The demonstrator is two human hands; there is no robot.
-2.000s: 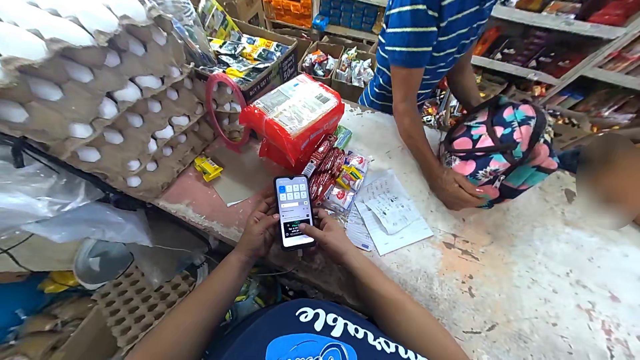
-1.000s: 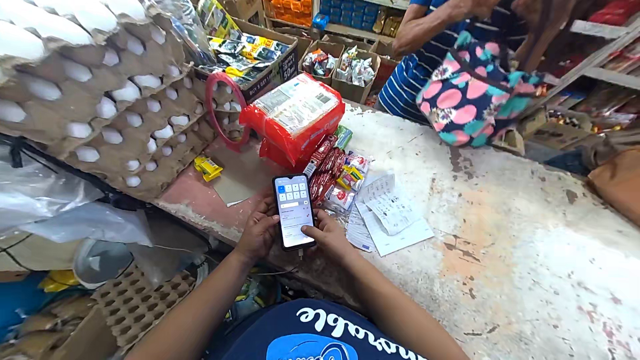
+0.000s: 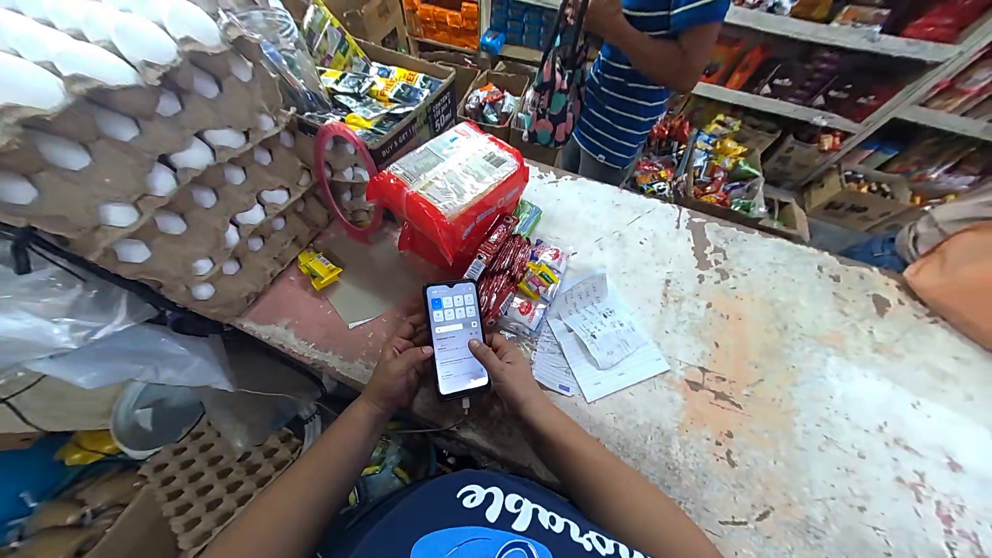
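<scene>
A lit smartphone (image 3: 457, 337) is held upright between my two hands at the counter's near edge, a cable plugged into its bottom end. My left hand (image 3: 401, 366) grips its left side. On its right side is my right hand (image 3: 504, 368), the thumb resting on the screen. Just beyond the phone lie red sachets (image 3: 508, 267) and small white-and-red packs (image 3: 527, 310), beside a large red plastic-wrapped package (image 3: 453, 190). Handwritten paper sheets (image 3: 608, 333) lie to the right of my right hand. A small yellow packet (image 3: 318, 269) is off to the left.
Stacked egg trays (image 3: 155, 178) rise on the left. A red tape ring (image 3: 325, 186) leans near a box of sachets (image 3: 446, 89). Across the worn counter (image 3: 775, 310) stands a person in a striped shirt (image 3: 628, 85) with a floral bag (image 3: 554, 93). An orange object (image 3: 957, 279) is at right.
The person across the counter has stepped back from it, and the floral bag, earlier on or over the counter, now hangs beyond its far edge. My hands have stayed on the phone.
</scene>
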